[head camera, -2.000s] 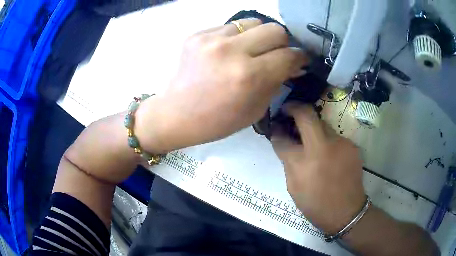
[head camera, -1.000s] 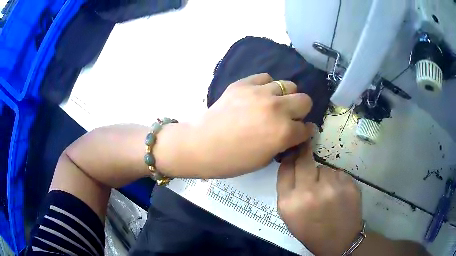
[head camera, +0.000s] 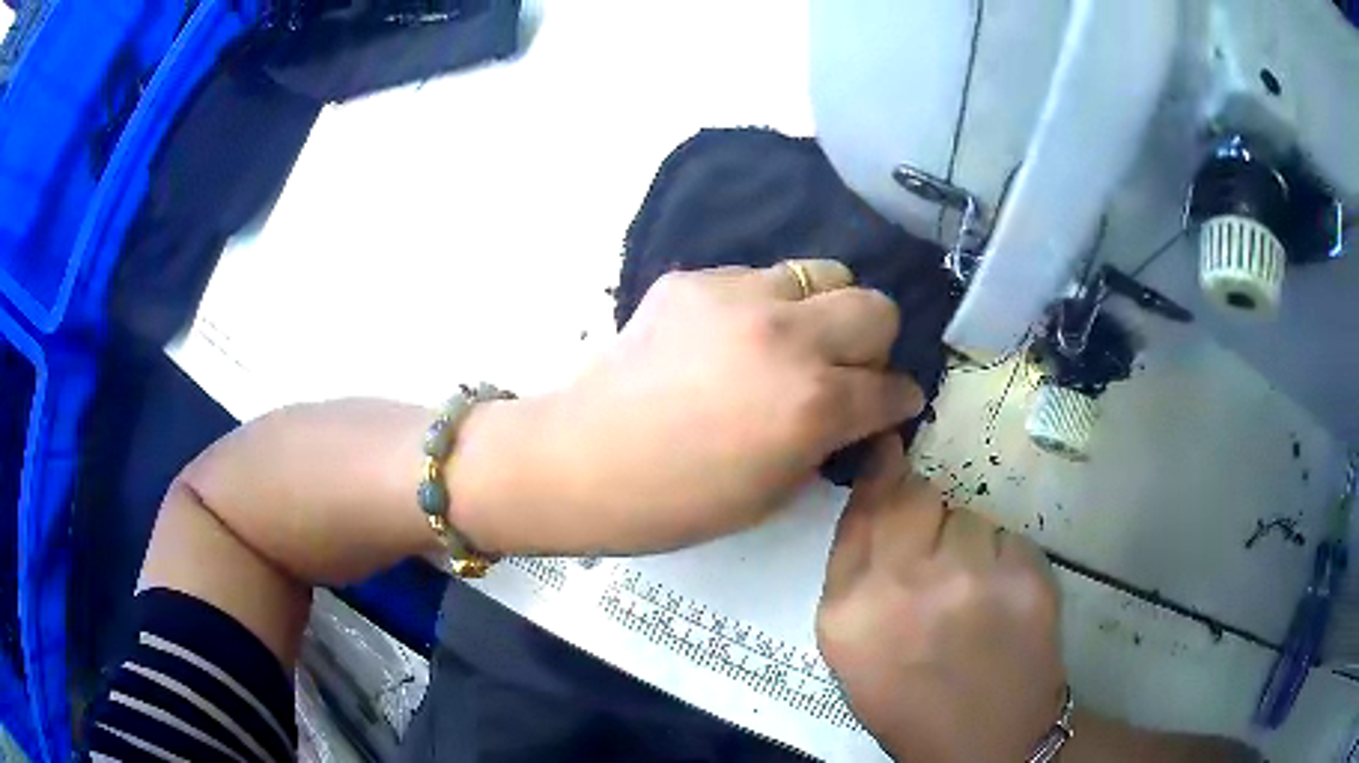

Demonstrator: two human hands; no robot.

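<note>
A rounded black panel lies on the white table with its right edge at the presser foot and needle area. My left hand lies over the panel's lower part, its fingers curled onto the fabric near the right edge. My right hand is just below, with its fingertips on the panel's lower right edge, touching my left fingers. The fabric under both hands is hidden. Whether a second layer lies under the panel cannot be told.
The white machine head stands at right with ribbed tension knobs. A purple-blue screwdriver lies at far right. Black pieces lie at the table's upper left, beside a blue bin. A printed ruler runs along the front edge. A clear bag is below.
Since the first frame, the panel has been laid out flat, and my left hand has moved down onto it. My right hand has moved slightly down. Since the second frame, the hands have barely moved.
</note>
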